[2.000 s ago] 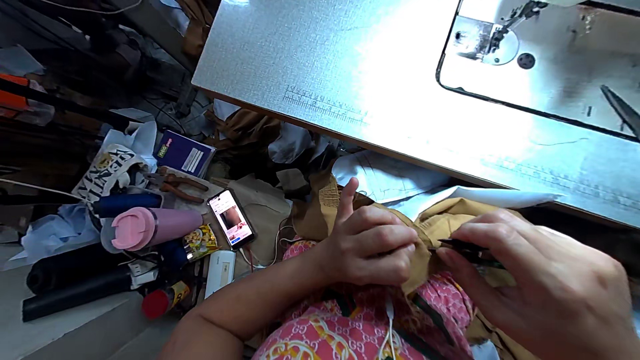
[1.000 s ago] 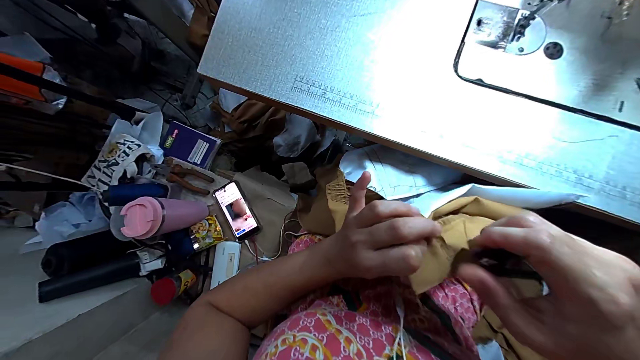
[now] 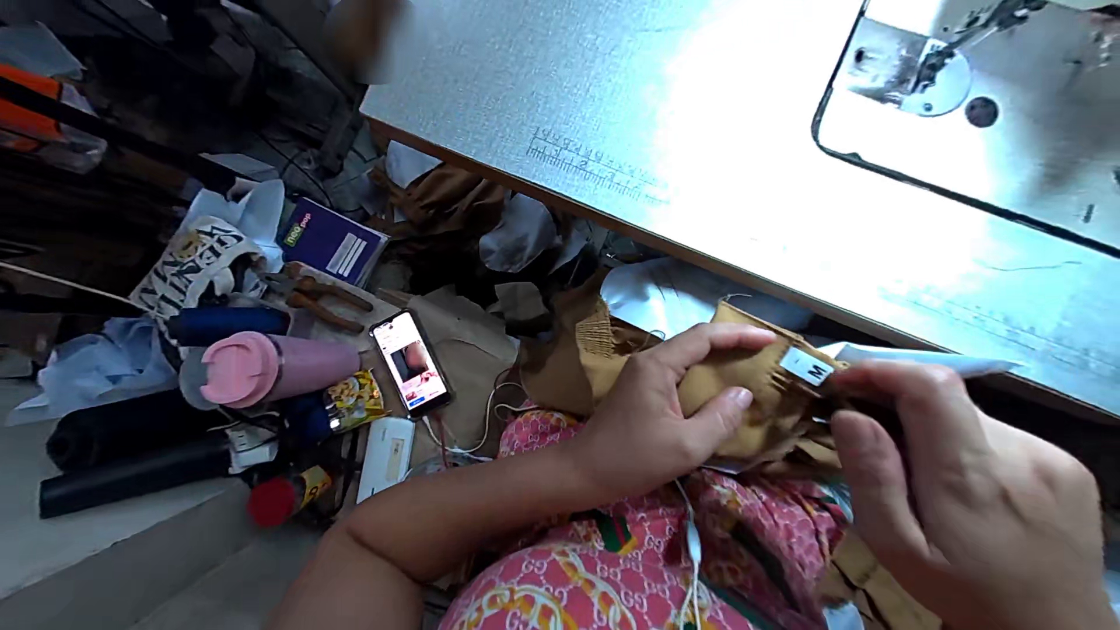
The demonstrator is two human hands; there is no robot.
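Note:
Tan fabric (image 3: 726, 376), part of a garment, lies bunched over my lap below the sewing table's edge. My left hand (image 3: 669, 411) grips it, thumb and forefinger on the cloth. A small white size label (image 3: 806, 366) shows on the fabric between my hands. Beside that label, my right hand (image 3: 954, 472) has thumb and forefinger closed around a small dark tool, mostly hidden by the fingers; its kind cannot be told. A bit of shiny metal shows near the fingertips, against the cloth.
Above the lap stands a sewing machine table (image 3: 612, 96) with a metal needle plate (image 3: 945, 79). To the left lie a lit phone (image 3: 409, 363), pliers (image 3: 319, 297), a pink tumbler (image 3: 289, 366), a white power bank (image 3: 385, 457) and a red-capped jar (image 3: 278, 500). A white cable (image 3: 692, 542) hangs over my lap.
The white label on the tan fabric has come into sight. My left thumb, raised earlier, now presses on the cloth. My right hand remains beside the fabric with the dark tool.

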